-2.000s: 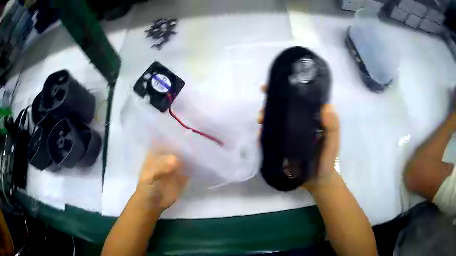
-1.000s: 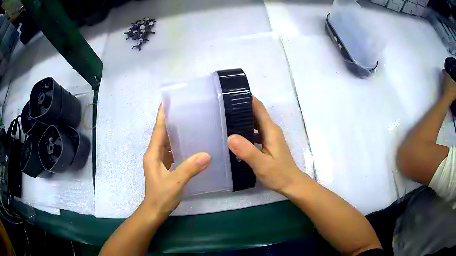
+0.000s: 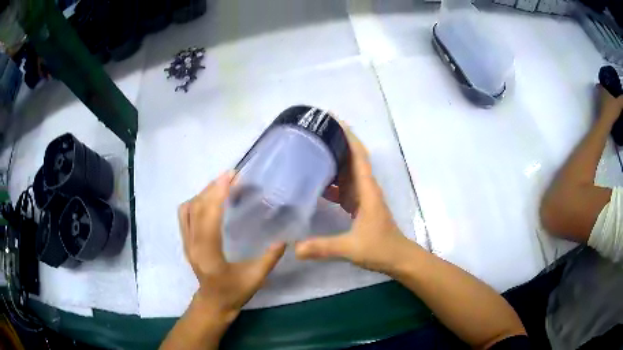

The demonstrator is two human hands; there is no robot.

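Note:
A unit with a frosted translucent tank (image 3: 290, 164) and a glossy black base (image 3: 311, 119) is held tilted above the bench. The black base faces away from me and the tank's near end is towards me. My left hand (image 3: 229, 243) grips the tank's left side, thumb at its near end. My right hand (image 3: 369, 215) holds the unit's right side, fingers along the black base and thumb near the tank's near end. The near part of the tank is blurred. The fan is not visible.
Black round-cornered housings (image 3: 80, 167) cluster at left beside a green metal post (image 3: 89, 82). Small dark parts (image 3: 185, 67) lie at upper left. Another unit with a translucent top (image 3: 471, 51) stands at upper right. Another person's arm (image 3: 580, 184) rests at right. The green bench edge (image 3: 328, 309) runs below.
Two seconds ago tank and black base were apart; one second ago they were together in both hands. Since then the unit has been turned and tilted, its black base now facing away from me.

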